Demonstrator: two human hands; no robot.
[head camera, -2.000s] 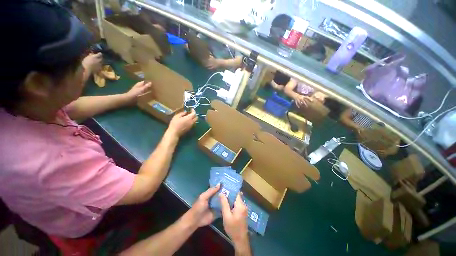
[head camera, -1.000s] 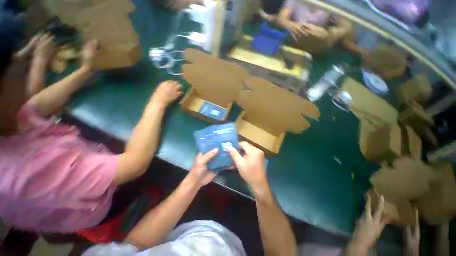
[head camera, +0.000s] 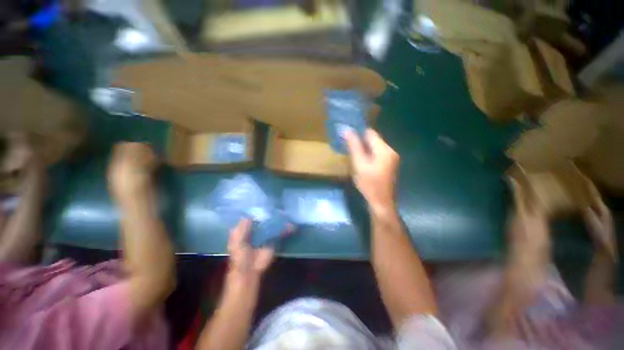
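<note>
The frame is blurred. My left hand (head camera: 251, 254) holds a fanned stack of blue cards (head camera: 244, 203) over the front of the bench. My right hand (head camera: 373, 167) holds a single blue card (head camera: 344, 114) up in front of the right box's lid. The left mailer box (head camera: 193, 149) is open with a blue card (head camera: 230, 147) lying in its right part. The right mailer box (head camera: 308, 156) is open, and no card shows in it. A spare card pile (head camera: 317, 206) lies on the bench between my hands.
A neighbour's arm (head camera: 137, 198) rests on the green bench (head camera: 445, 205) at left. At right, a neighbour's hands hold a brown box (head camera: 557, 188). Folded boxes (head camera: 510, 75) stand at upper right. A grey device (head camera: 277, 31) is behind the lids.
My right hand has moved away from the stack to the right and up with one card. My left hand keeps the stack. The view has turned to the right and levelled.
</note>
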